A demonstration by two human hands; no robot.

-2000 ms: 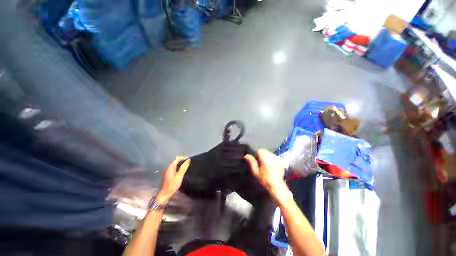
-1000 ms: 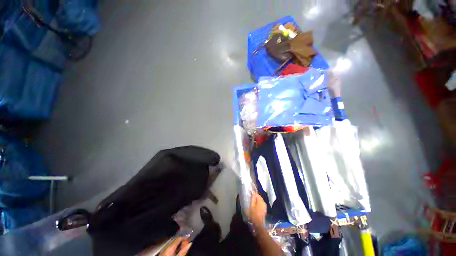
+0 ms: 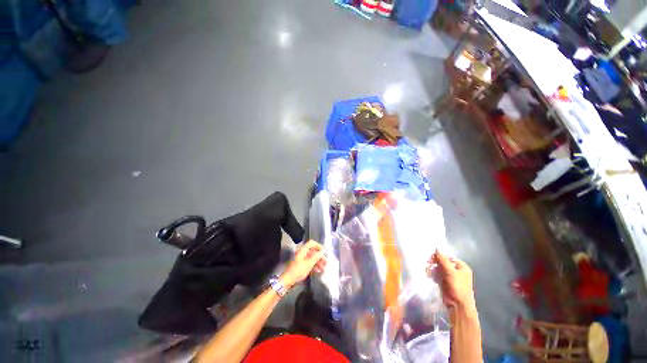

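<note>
A clear plastic garment bag (image 3: pixel 365 266) with an orange band (image 3: pixel 389 255) is spread over the cart in front of me. My left hand (image 3: pixel 305 262) grips its left edge, fingers pinched. My right hand (image 3: pixel 452 276) grips its right edge. A black garment (image 3: pixel 227 262) on a black hanger (image 3: pixel 181 232) is to the left, beside my left forearm. The hanger's hook points up and left. What holds the garment up is not visible.
The cart's far end holds a flat blue plastic packet (image 3: pixel 379 169). A brown cloth heap (image 3: pixel 376 124) lies beyond it in a blue bin (image 3: pixel 342 122). White-topped tables (image 3: pixel 539 60) run along the right, with a wooden stool (image 3: pixel 598 344) at lower right. Blue bundles (image 3: pixel 28 57) stand at upper left.
The clear bag is now spread between my hands over the cart. My right hand has moved from the cart's left side to its right. The garment remains at left.
</note>
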